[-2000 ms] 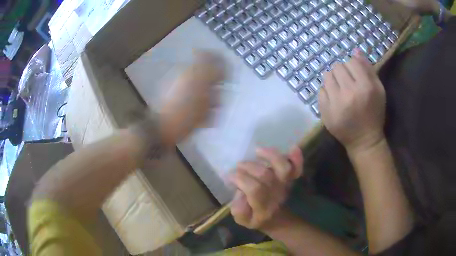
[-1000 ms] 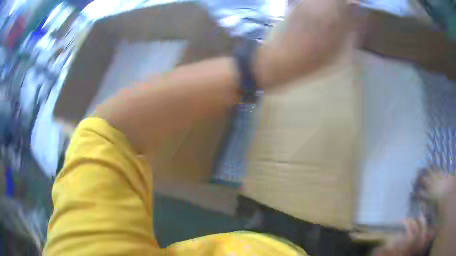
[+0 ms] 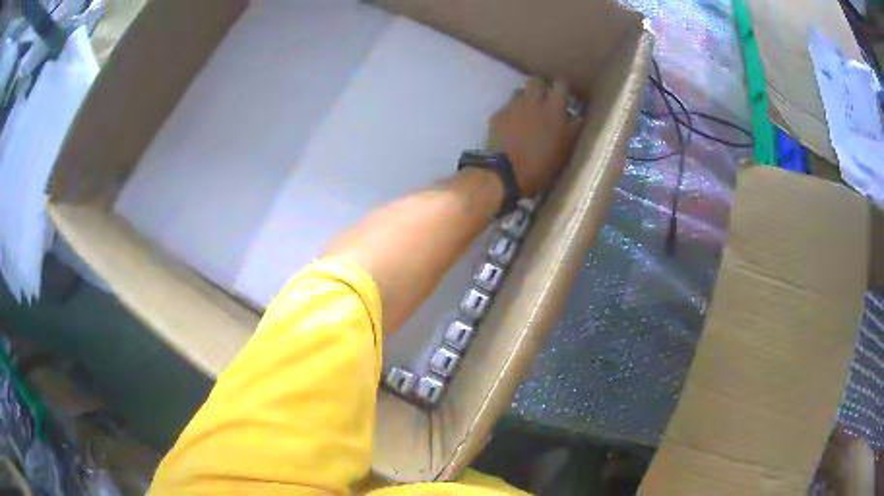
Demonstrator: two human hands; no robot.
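My left hand (image 3: 533, 131), with a dark watch on the wrist, reaches into the open brown carton (image 3: 543, 320) at its far right corner. Its fingers are bent around a small silver metal part (image 3: 575, 108) by the wall; the fingers partly hide it. Several more metal parts (image 3: 475, 302) stand in a single row along the carton's right wall, with one beside the row at the near end. A white separator sheet (image 3: 320, 126) with a seam covers the carton's bottom. My forearm hides part of the sheet. My right hand is not in view.
Right of the carton lies bubble wrap (image 3: 620, 320) with a black cable (image 3: 678, 126) on it. A tan cardboard flap (image 3: 775, 291) stands further right. Loose white sheets (image 3: 44, 165) lie left of the carton. A green strip (image 3: 756, 87) is at the top right.
The view has swung from the parts-filled carton to the left-hand carton. My left hand has moved into this carton's far right corner. The other person's hands are no longer clearly seen.
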